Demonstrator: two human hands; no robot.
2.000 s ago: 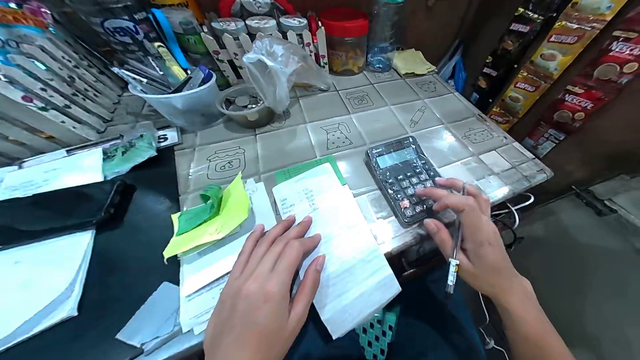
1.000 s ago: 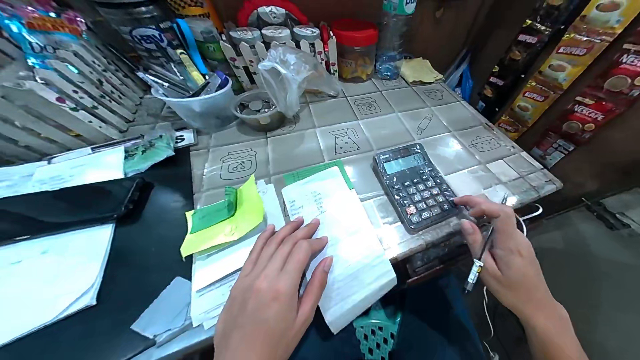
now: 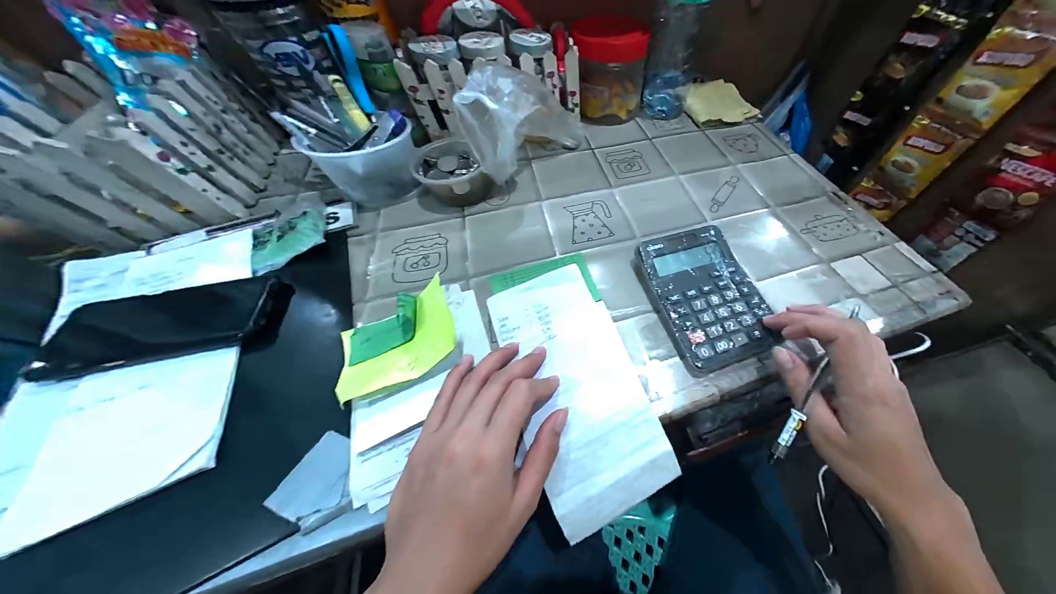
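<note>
My left hand [image 3: 478, 445] lies flat, fingers spread, over the left edge of a long white paper slip [image 3: 586, 396] that bears writing and hangs past the counter's front edge. My right hand [image 3: 858, 396] holds a pen [image 3: 794, 425] between its fingers, and its index fingertip is at the lower right edge of a black desk calculator [image 3: 703, 297]. Under the slip's top shows a green sheet [image 3: 587, 276]. Left of it, a yellow-green note [image 3: 400, 363] with a folded green piece [image 3: 384, 338] rests on stacked papers [image 3: 396, 425].
A cup of pens [image 3: 371, 169], a small tub of coins [image 3: 452, 177], a clear plastic bag [image 3: 511, 115] and a red-lidded jar [image 3: 612, 70] stand along the tiled counter's back. At left, a black pouch [image 3: 157, 322] lies on papers. Coffee sachets [image 3: 973, 99] hang at right.
My right hand has moved from over the calculator's keys to its lower right edge, the pen still held. My left hand stays on the slip.
</note>
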